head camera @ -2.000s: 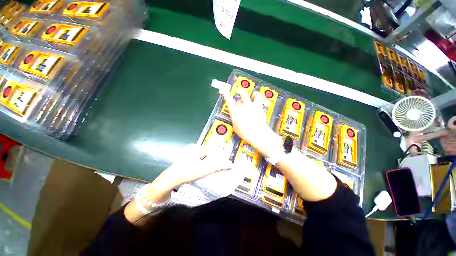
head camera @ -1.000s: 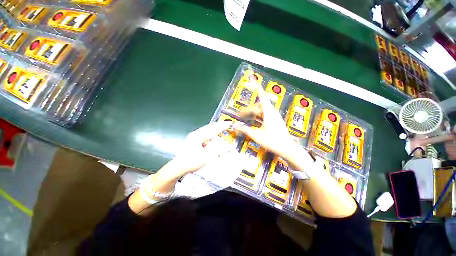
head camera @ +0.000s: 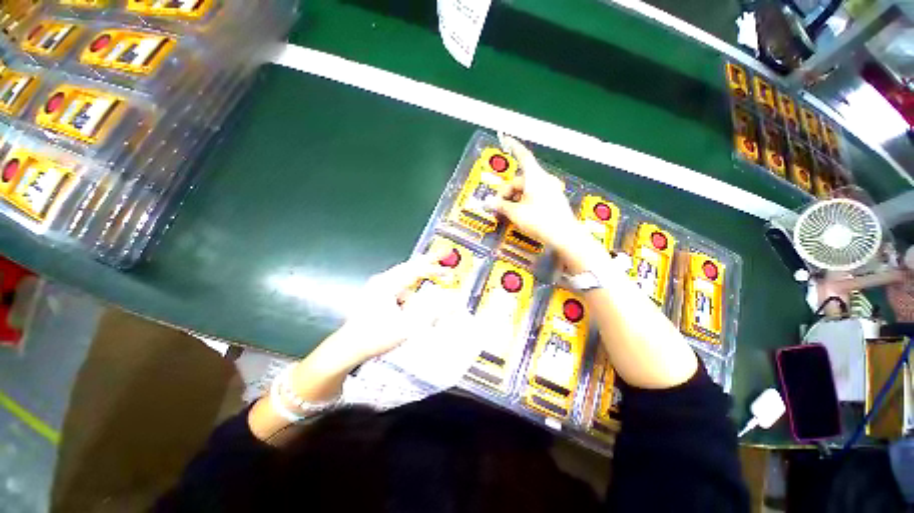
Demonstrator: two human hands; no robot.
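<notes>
A clear plastic tray (head camera: 735,301) lies on the bench in front of me, with two rows of yellow devices (head camera: 560,346), each with a red spot. My left hand (head camera: 406,301) is at the tray's near left corner, holding a white label sheet (head camera: 431,351) that droops over the tray edge. My right hand (head camera: 531,200) is over the second device of the far row and hides most of it. Its index finger points away from me, past the first device. Glare blurs the fingertips; I cannot tell whether a label is on them.
Tall stacked filled trays (head camera: 120,130) stand at the left. Another filled tray (head camera: 792,140) lies at the far right. A white fan (head camera: 838,234), a phone (head camera: 810,391) and a charger plug (head camera: 766,409) are at the right. A printed paper sheet (head camera: 463,30) hangs at the far side.
My right hand has moved from the first far-row device to the second. The left hand stays near the tray's left corner with the sheet. The view has shifted slightly.
</notes>
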